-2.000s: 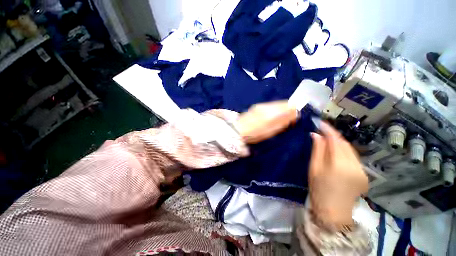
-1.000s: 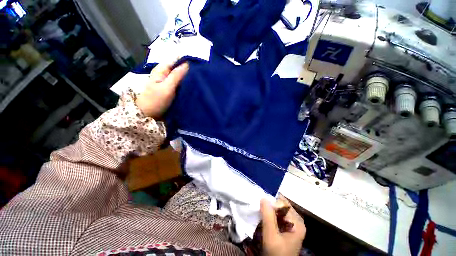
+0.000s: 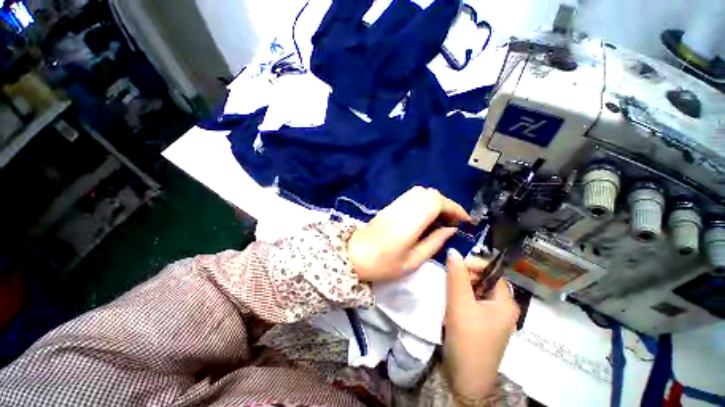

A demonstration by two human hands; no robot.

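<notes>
My left hand (image 3: 404, 236) grips the edge of the navy garment panel (image 3: 358, 159) just left of the needle area (image 3: 509, 191) of the overlock machine (image 3: 548, 111). My right hand (image 3: 479, 322) pinches the cloth edge in front of the needle area, with dark thread snips (image 3: 491, 274) held in it. The navy panel lies on the table behind my hands. A white garment panel (image 3: 413, 302) hangs below them towards my lap. The exact cloth edge between my fingers is partly hidden.
Heaped navy cloth (image 3: 381, 48) and white cloth (image 3: 294, 103) lie at the back. Cream tension dials (image 3: 601, 188) line the machine front. Blue tape (image 3: 657, 370) hangs at lower right. A cluttered shelf (image 3: 71, 159) stands at left over a green floor.
The navy panel, spread between my hands a second ago, now lies flatter on the table. Both hands have moved together at the needle area, the left rightward, the right upward.
</notes>
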